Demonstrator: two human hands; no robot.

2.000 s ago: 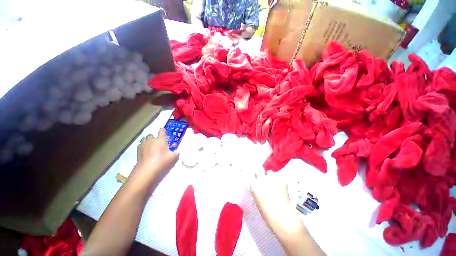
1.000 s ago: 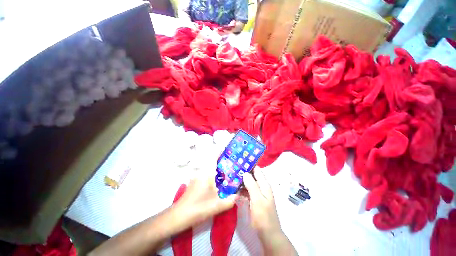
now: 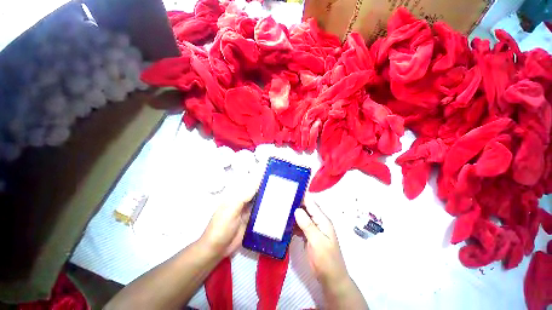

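A smartphone (image 3: 277, 207) with a dark edge is held upright in the middle of the view, its screen showing a white panel on blue. My left hand (image 3: 229, 229) holds its left edge, fingers partly hidden behind it. My right hand (image 3: 318, 237) is at its right edge, thumb beside the screen. Below the phone, two long pointed ends of a red plush piece (image 3: 270, 283) lie on the table, the upper part hidden by the phone and hands. White pompoms (image 3: 241, 162), washed out by glare, lie just behind the phone.
An open carton (image 3: 112, 136) of white pompoms stands at left. A red plush heap (image 3: 357, 103) spans the far table, with a brown box (image 3: 363, 17) behind. A small dark-labelled packet (image 3: 370, 226) lies right, a tan-and-white packet (image 3: 129, 207) left. Red pieces (image 3: 53, 299) show lower left.
The phone lay by the carton under my left hand, then came up between both hands. Its screen has changed from icons to a white panel. The view has tilted down.
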